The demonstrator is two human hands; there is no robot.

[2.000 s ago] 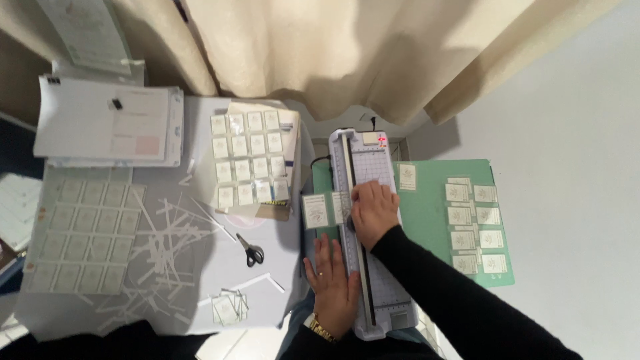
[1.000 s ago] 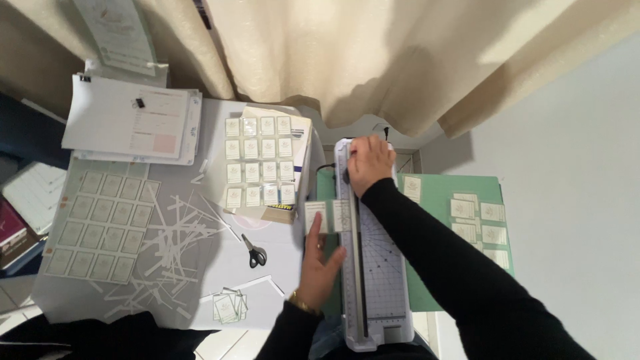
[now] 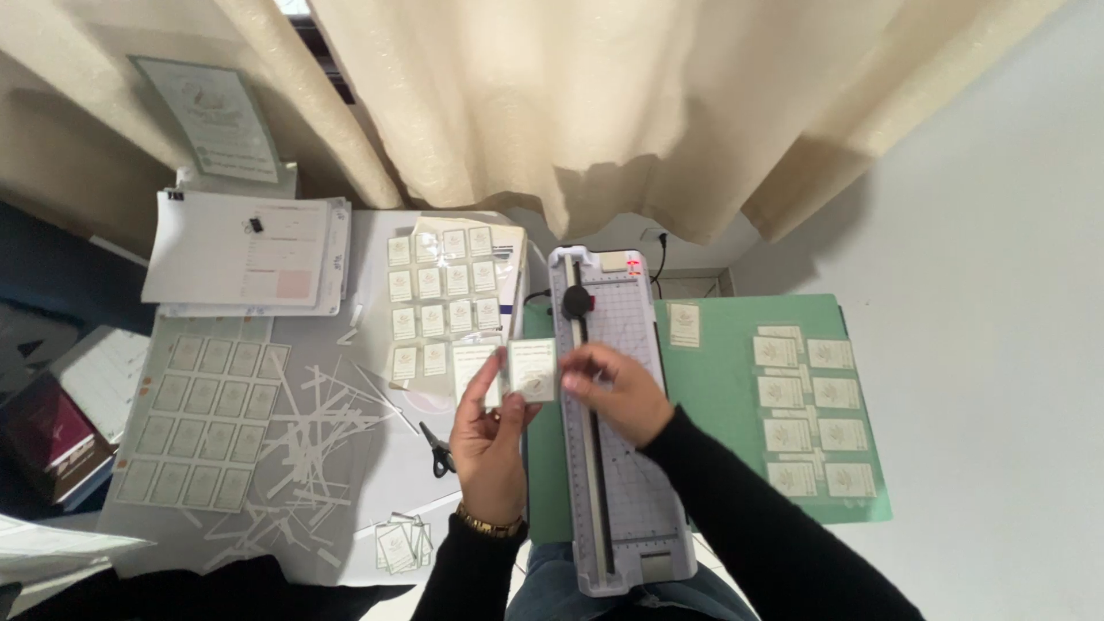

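Note:
Above the left edge of the paper trimmer (image 3: 623, 431), my left hand (image 3: 489, 448) holds a laminated card strip (image 3: 532, 371) between thumb and fingers; two printed cards show on it side by side. My right hand (image 3: 617, 388) is by the strip's right edge, over the trimmer rail, its fingers curled; whether it touches the strip is unclear. The trimmer's black cutter knob (image 3: 576, 302) sits near the top of the rail. On the green cutting mat (image 3: 707, 405) lie a single card (image 3: 685, 325) and rows of cut cards (image 3: 780, 392) at the right.
Left of the trimmer lie a laminated sheet of cards (image 3: 444, 293), black-handled scissors (image 3: 440, 453), a small pile of cards (image 3: 402, 545) and scattered plastic offcuts (image 3: 315, 448). Another card sheet (image 3: 203, 414) is farther left, below stacked papers (image 3: 241, 250). A cream curtain (image 3: 535, 112) hangs behind.
My left hand has lifted the card strip off the trimmer and moved up. My right hand has left the cutter knob at the top of the rail and come down beside the strip.

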